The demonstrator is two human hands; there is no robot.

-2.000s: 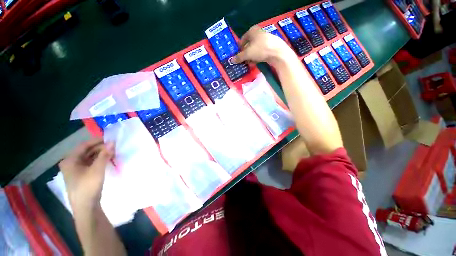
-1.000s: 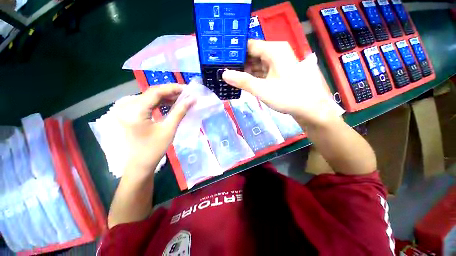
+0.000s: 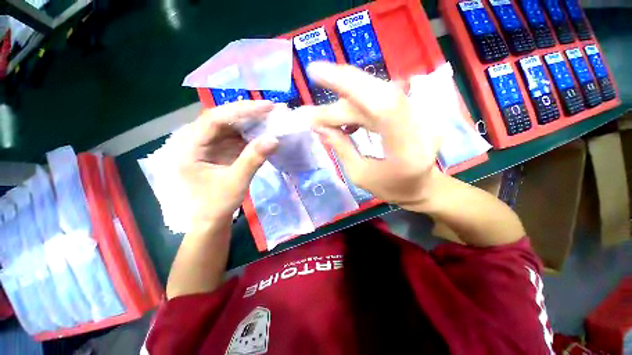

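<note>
My left hand (image 3: 232,156) pinches a whitish translucent phone sleeve (image 3: 294,132) over the middle tray. My right hand (image 3: 384,135), blurred, has its thumb and fingers at the sleeve's right side. The bare phone seen earlier no longer shows; I cannot tell how far it is inside the sleeve. The red phone tray (image 3: 409,38) has an empty slot at its upper right. Bare phones (image 3: 359,41) lie in its far row, two partly under a loose pale sleeve (image 3: 246,62). Sleeved phones (image 3: 319,191) lie in the near row.
A stack of empty sleeves (image 3: 163,184) lies left of the tray. Further left are red trays (image 3: 104,208) with pale sleeved phones (image 3: 52,243). A red tray of bare phones (image 3: 509,104) is at the right. Cardboard cartons (image 3: 547,208) are below the bench edge.
The bare phone held upright in my right hand is no longer visible as a dark shape. My right hand has shifted to the sleeve beside my left fingers. The view has shifted slightly.
</note>
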